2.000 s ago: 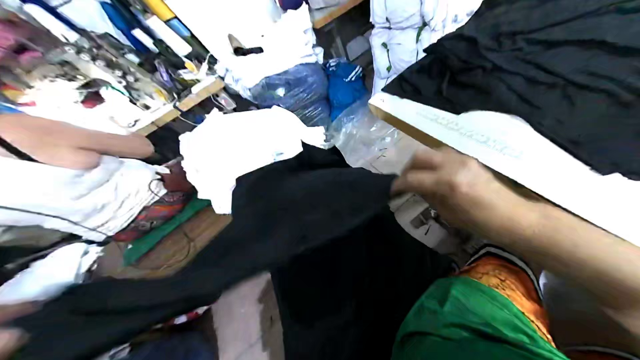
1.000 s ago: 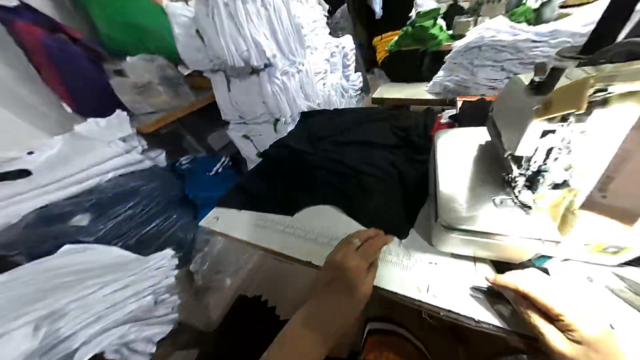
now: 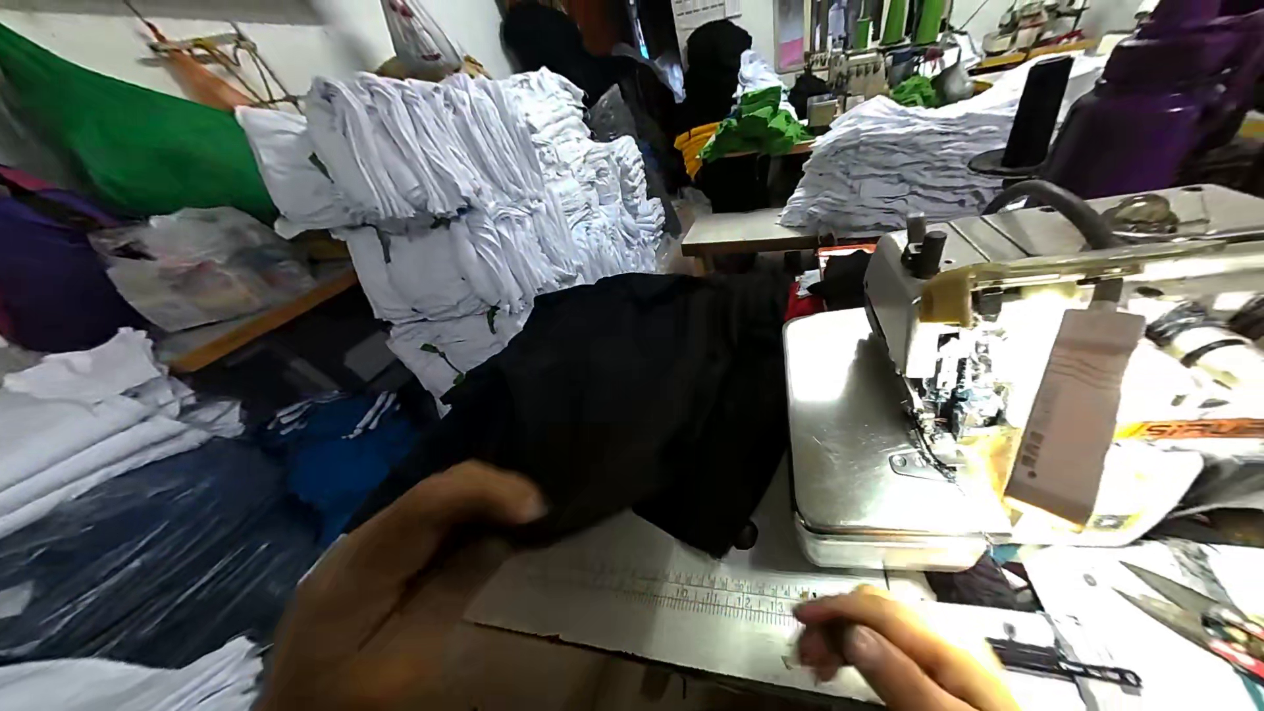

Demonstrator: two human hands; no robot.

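Black fabric [image 3: 632, 395] lies in a heap on the white work table [image 3: 681, 612], left of a sewing machine [image 3: 948, 395] with its lamp lit. My left hand [image 3: 425, 563], blurred, is at the near left edge of the fabric; its thumb overlaps the cloth, and whether the fingers grip it cannot be told. My right hand [image 3: 889, 642] is over the printed ruler scale near the table's front edge, fingers curled and thumb against them; whether something small is between them is unclear. A pale tag-like strip [image 3: 1076, 415] hangs at the machine's front.
Scissors [image 3: 1195, 612] and a slim black tool [image 3: 1066, 664] lie at the right. Stacks of white garments [image 3: 474, 188] stand behind the fabric, another white pile [image 3: 899, 158] beyond the machine. Dark plastic-wrapped bundles [image 3: 168, 553] are at the left. A black thread cone [image 3: 1037, 114] stands behind the machine.
Two seconds ago my hands held black fabric stretched out away from the machine; a second ago my left hand was at the heap's front edge. The left hand has since moved to the heap's left side.
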